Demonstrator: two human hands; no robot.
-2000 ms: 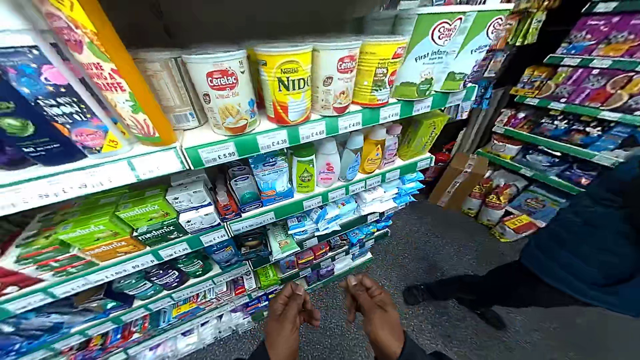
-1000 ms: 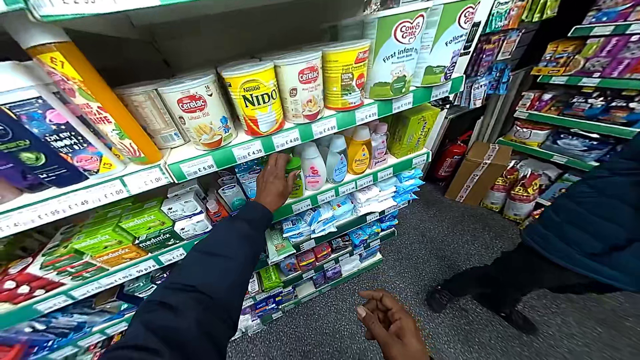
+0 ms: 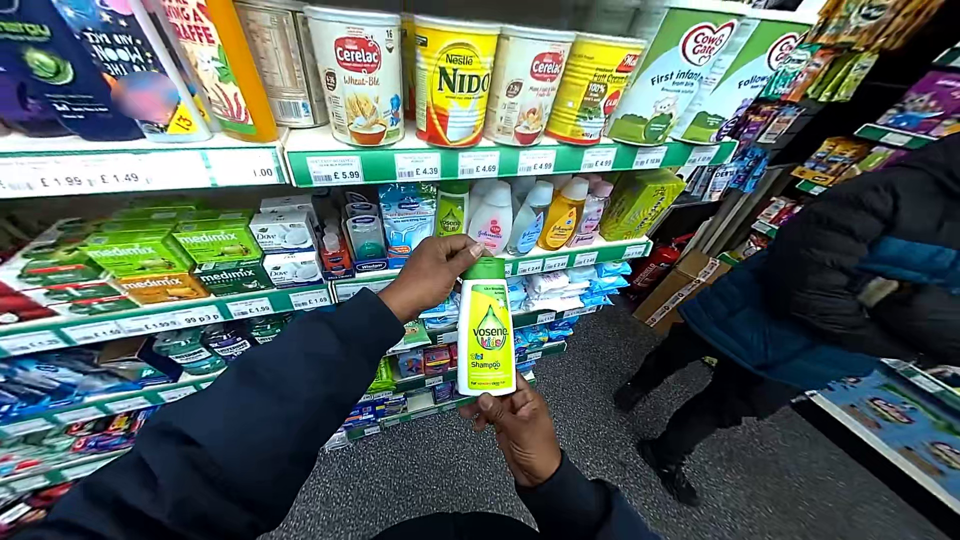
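Observation:
Between my two hands a white Vosene Kids shampoo bottle [image 3: 487, 337] with a green cap stands upright, its front label facing me. My left hand [image 3: 439, 271] grips it at the cap. My right hand [image 3: 517, 427] holds its base from below, thumb at the front. Behind it on the shelf is another green-capped Vosene bottle [image 3: 452, 210]. To the right of that one stand a pale pink Johnson's bottle [image 3: 492, 219], a blue one [image 3: 530, 217] and a yellow one [image 3: 564, 215].
Tins of Cerelac [image 3: 355, 82] and Nido [image 3: 455, 86] line the upper shelf. Medimix soap boxes [image 3: 135, 247] lie at left. A person in a dark padded jacket [image 3: 817, 255] stands at right, near a cardboard box [image 3: 679, 289] and a red fire extinguisher [image 3: 656, 266] on the floor.
My left hand, at the shelf one second ago, has come back from it with the green-capped bottle. My right hand has risen and taken hold of the bottle's base.

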